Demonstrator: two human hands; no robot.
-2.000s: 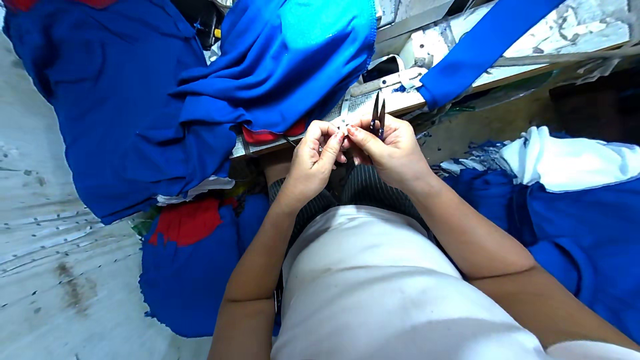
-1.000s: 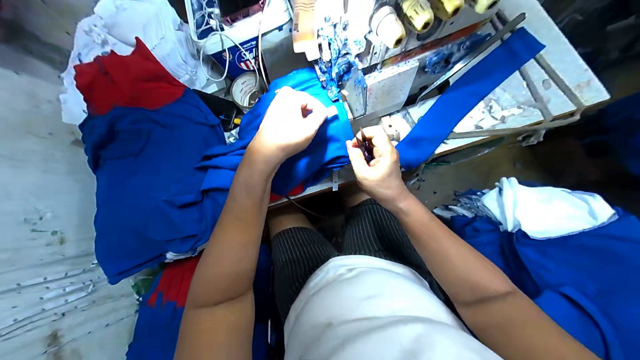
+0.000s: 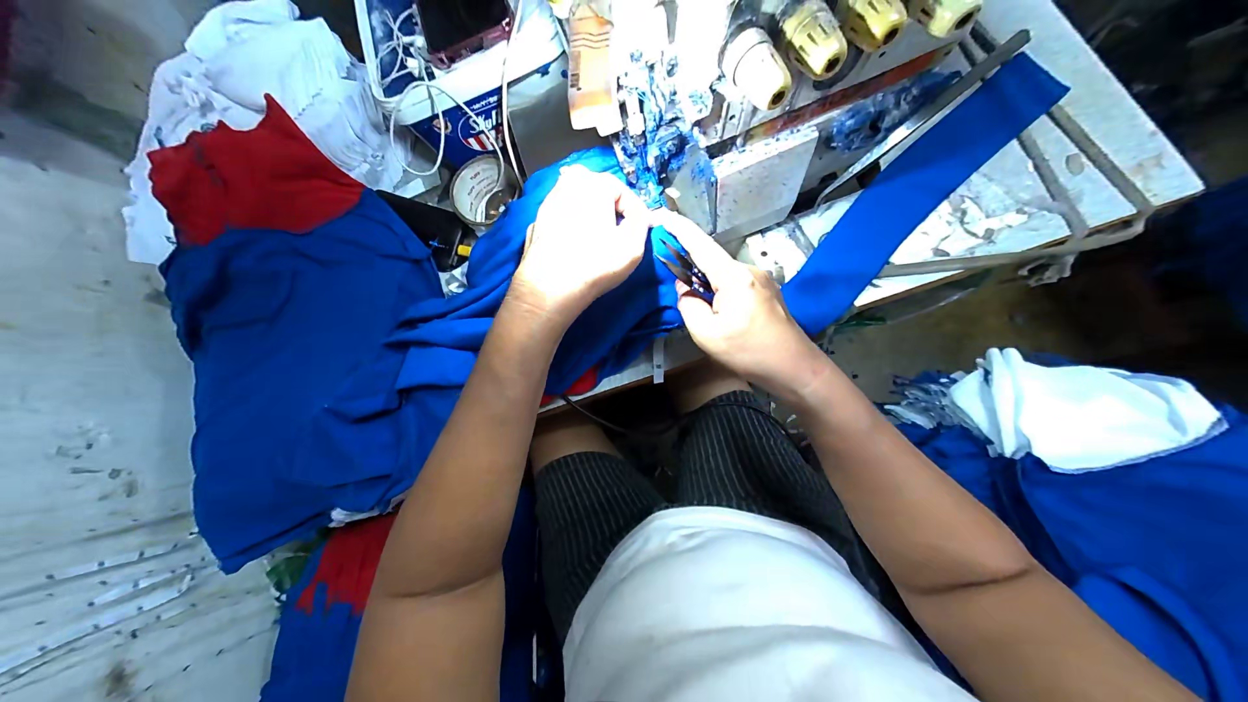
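Note:
Both hands are close together at the needle area of a sewing machine (image 3: 658, 146), over bunched blue fabric (image 3: 458, 341). My left hand (image 3: 585, 234) has its fingers bent at the machine; what they pinch is hidden by glare. In my right hand (image 3: 726, 297) is a small pair of dark scissors (image 3: 685, 268), its blades pointing up and left, while the thumb and forefinger reach toward the left fingertips. A blue fabric strip (image 3: 926, 190) runs from beside the right hand up across the table.
Yellow-and-white machine knobs (image 3: 814, 44) line the top. A tape roll (image 3: 481, 190) and a blue container (image 3: 468, 127) stand behind the left hand. White cloth (image 3: 263, 88) lies at the upper left. More blue and white cloth (image 3: 1092, 409) is piled at right, beyond the table edge.
Both hands were together near my lap, then apart at the machine; now they are close together again there. The scissors have stayed in my right hand. The view has shifted toward the machine.

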